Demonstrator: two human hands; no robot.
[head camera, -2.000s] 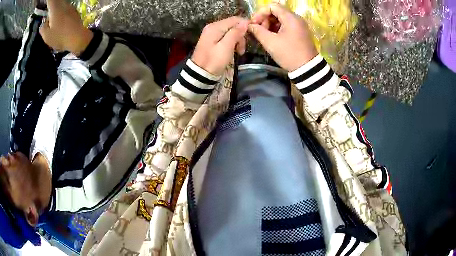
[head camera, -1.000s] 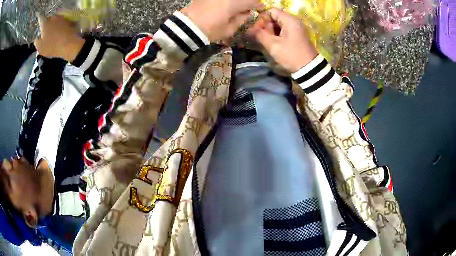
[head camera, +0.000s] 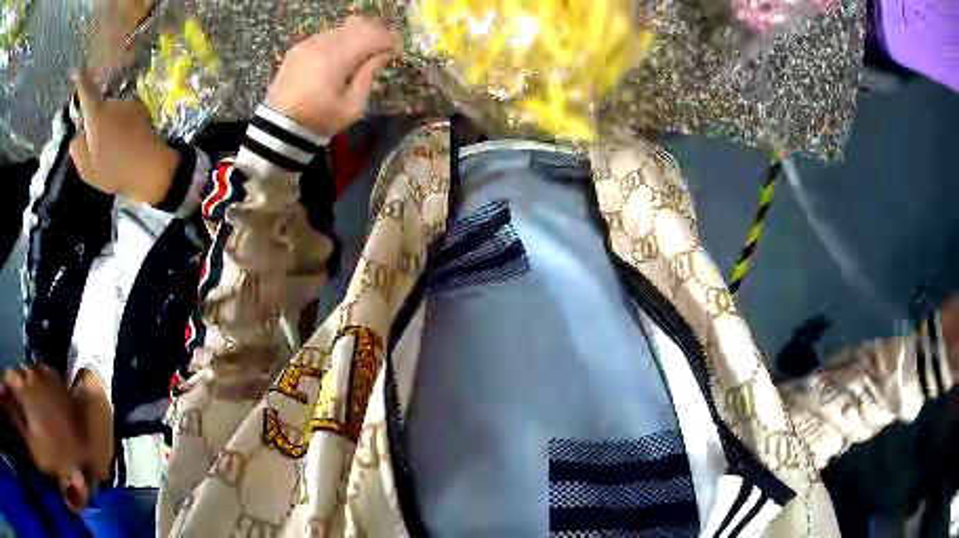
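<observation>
A clear bag of yellow pieces (head camera: 536, 53) lies on the grey speckled table (head camera: 736, 89) at the top centre, its near end over the table edge. My left hand (head camera: 331, 74) is over the table left of the bag and apart from it, with the fingers curled and thumb near them. I cannot tell whether it holds anything small. My right hand (head camera: 950, 331) is far out at the right edge of the picture, away from the table, cut off and blurred; its fingers cannot be made out.
A person in a black-and-white jacket (head camera: 142, 284) sits at left, hands near another bag of yellow pieces (head camera: 181, 74). Pink pieces in clear wrap (head camera: 783, 13) lie at the top right, near a purple object (head camera: 925, 37). Yellow-and-black tape (head camera: 755, 226) marks the floor.
My hands were together at the table edge and have parted. My left hand moved left; my right swung out to the far right. The yellow bag shows further left and larger in view.
</observation>
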